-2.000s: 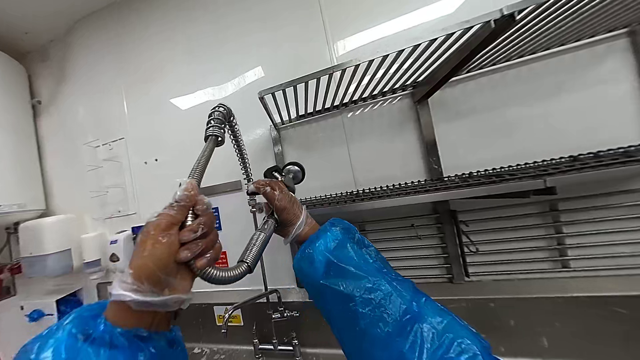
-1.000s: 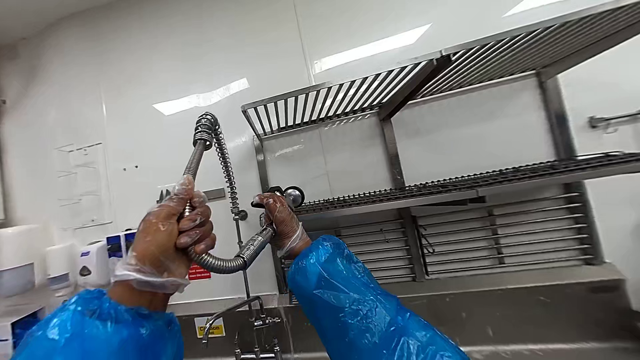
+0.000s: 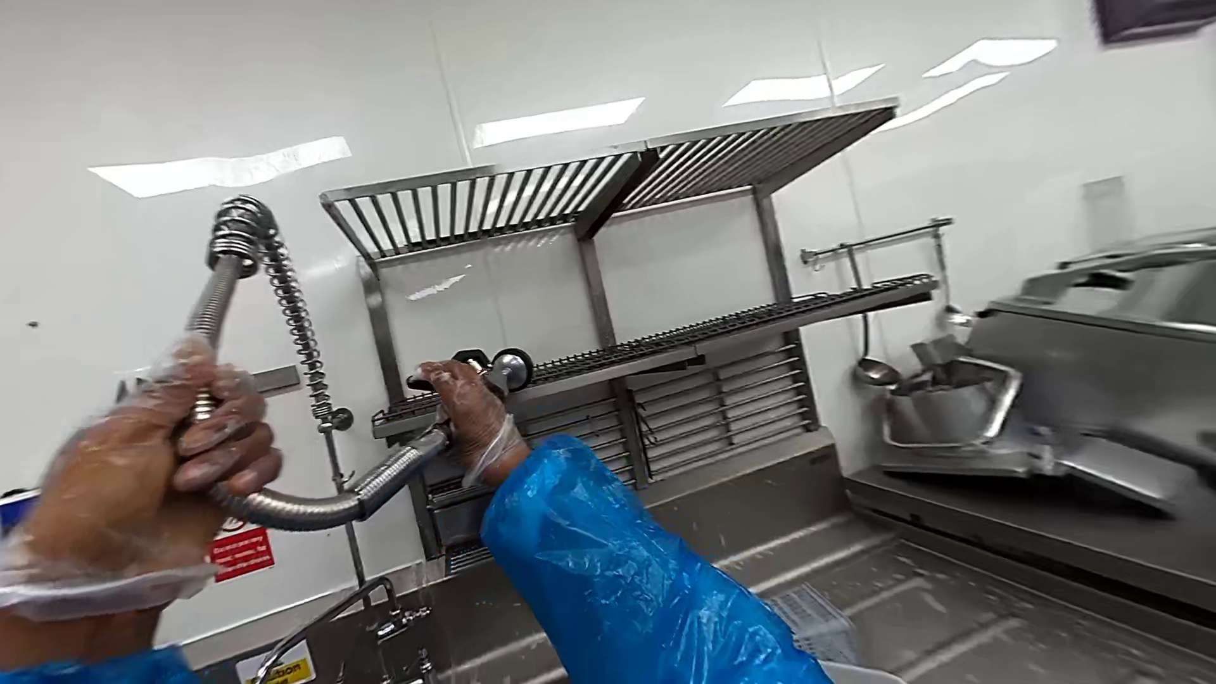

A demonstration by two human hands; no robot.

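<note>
In a clear plastic glove, my left hand (image 3: 161, 475) grips the flexible metal hose (image 3: 304, 510) of a pre-rinse spray unit, below its coiled spring (image 3: 239, 228). My right hand (image 3: 470, 413), also gloved and with a blue plastic sleeve, is closed around the spray valve's handle, with the round spray head (image 3: 513, 369) pointing right beyond my fingers. Between the hands the hose sags in a curve. Behind it, a thinner spring (image 3: 294, 313) runs down to the upright riser pipe.
Slatted steel wall shelves (image 3: 741, 328) stand just behind the spray head. Below lies a steel draining surface (image 3: 912, 608) with a grey plastic basket (image 3: 812, 617). A faucet (image 3: 394, 622) is at the bottom left. A ladle (image 3: 876, 370) hangs near steel containers (image 3: 950, 404) at the right.
The view has swung right, bringing the ladle and the steel containers into sight. Both hands keep their hold on the hose and the spray valve.
</note>
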